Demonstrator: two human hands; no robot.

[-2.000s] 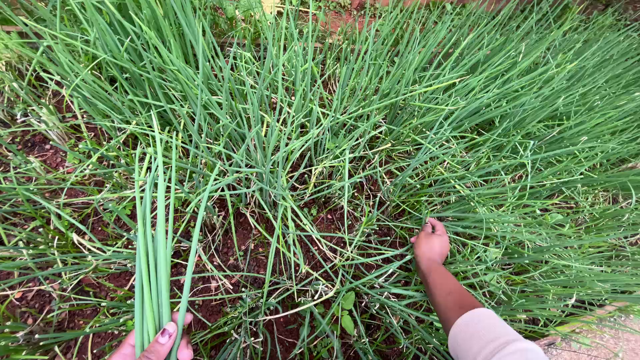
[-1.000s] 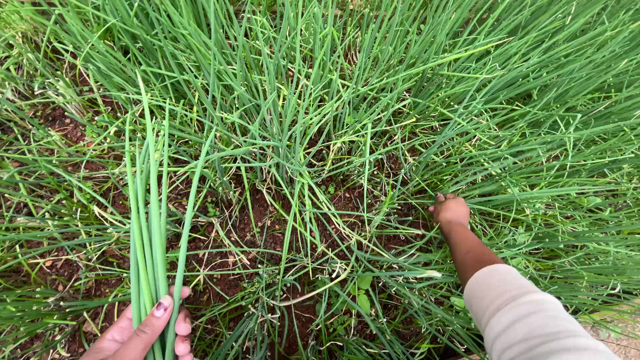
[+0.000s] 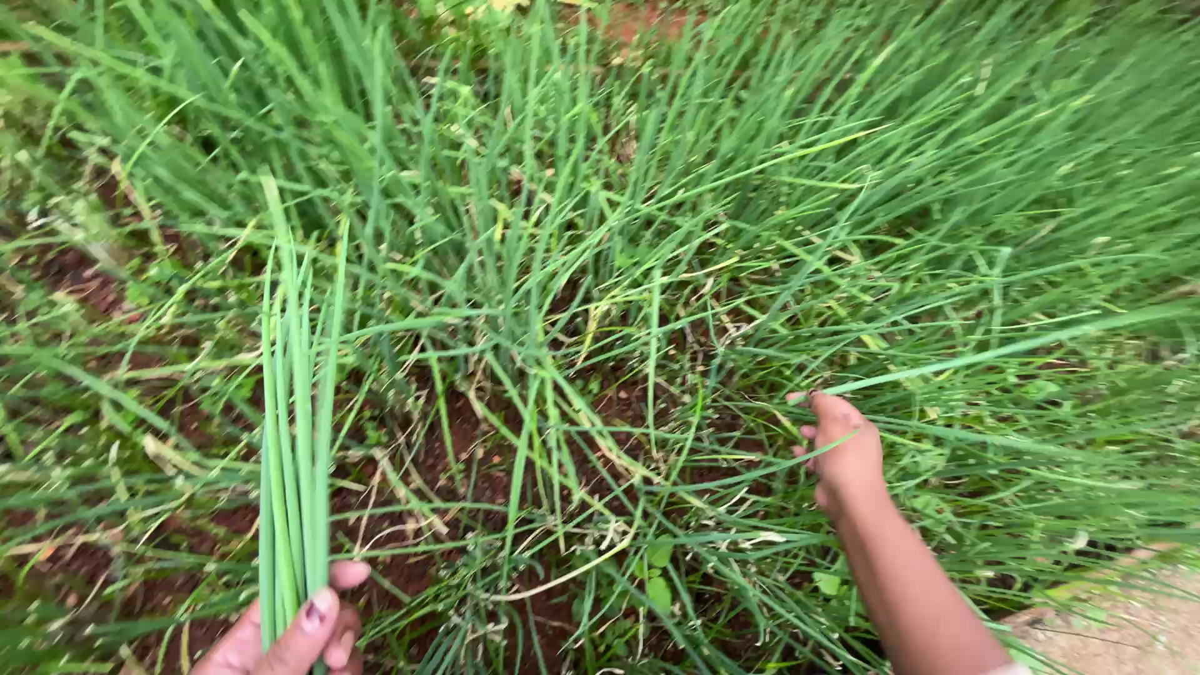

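A bundle of long green onion-like leaves (image 3: 300, 441) stands nearly upright in my left hand (image 3: 305, 633), thumb pressed across its lower end, at the lower left. At the right, my right hand (image 3: 847, 450) is closed among the growing plants, its fingertips pinching the end of one long green leaf (image 3: 984, 358) that stretches away to the right. Another leaf crosses over the back of this hand. Dense clumps of the same slender leaves (image 3: 525, 234) grow ahead of and between both hands.
Reddish-brown soil (image 3: 459, 436) shows between the clumps, with dry, yellowed stalks lying on it. A small broad-leaved plant (image 3: 658, 591) grows near the bottom middle. A pale, stone-like edge (image 3: 1116, 614) borders the plants at the lower right.
A long leaf now extends from my right hand, where none was plainly seen before. My left hand keeps hold of the bundle. The view has shifted somewhat.
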